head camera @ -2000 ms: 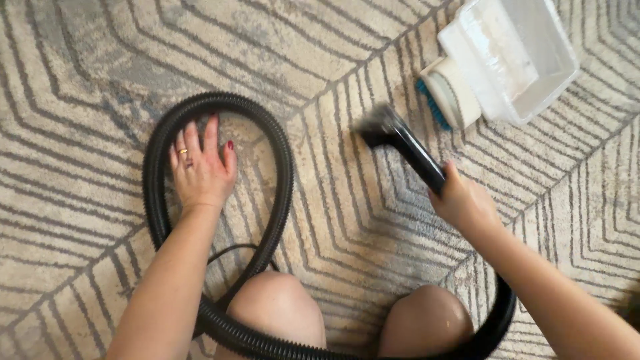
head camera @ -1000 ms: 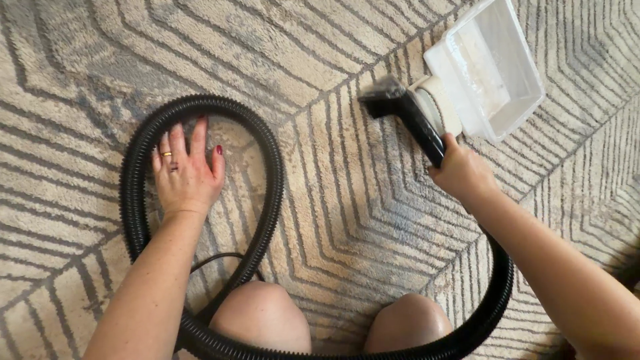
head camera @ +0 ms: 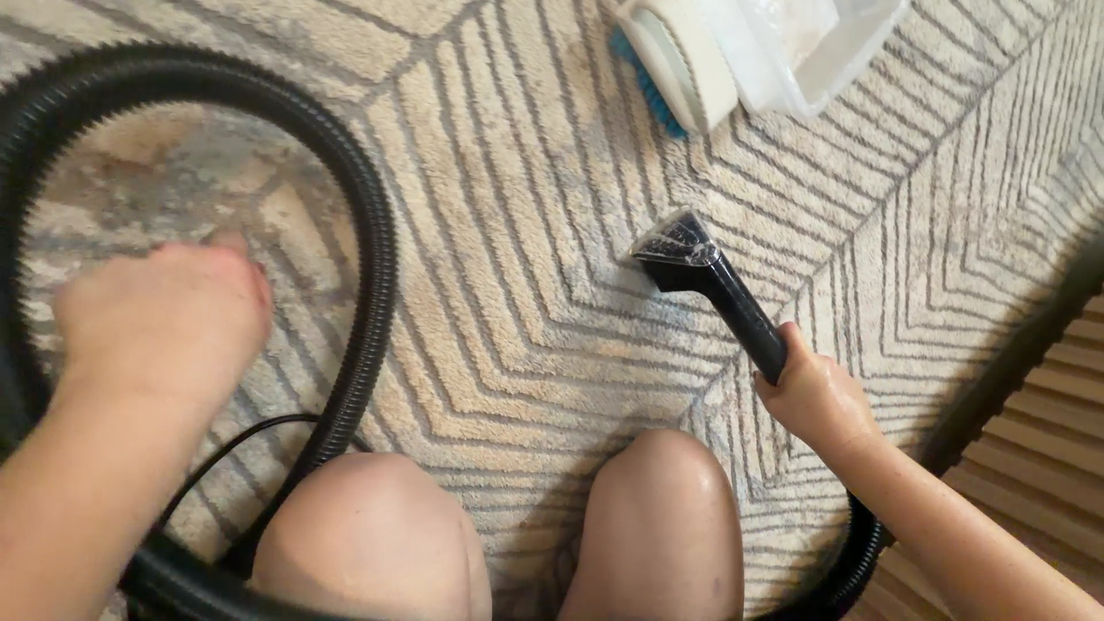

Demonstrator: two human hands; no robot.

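My right hand [head camera: 819,392] grips the black tube of an upholstery-cleaner nozzle [head camera: 690,250], whose clear-fronted head rests on or just over the patterned carpet [head camera: 517,259]. From that tube a black corrugated hose [head camera: 371,224] runs behind my knees and loops around at the left. Inside the loop, my left hand [head camera: 172,310] is raised with its back toward the camera and its fingers curled out of sight; whether it holds anything is hidden. A thin black cable [head camera: 228,448] crosses the carpet beneath the hose loop.
A white scrub brush with blue bristles [head camera: 681,69] lies at the top, against a translucent plastic container [head camera: 819,78]. My bare knees [head camera: 371,526] are at the bottom. A brown ribbed surface [head camera: 1044,448] borders the carpet at the lower right.
My left hand, flat on the carpet with fingers spread before, is now lifted and curled. My right hand has brought the nozzle lower, away from the brush and container.
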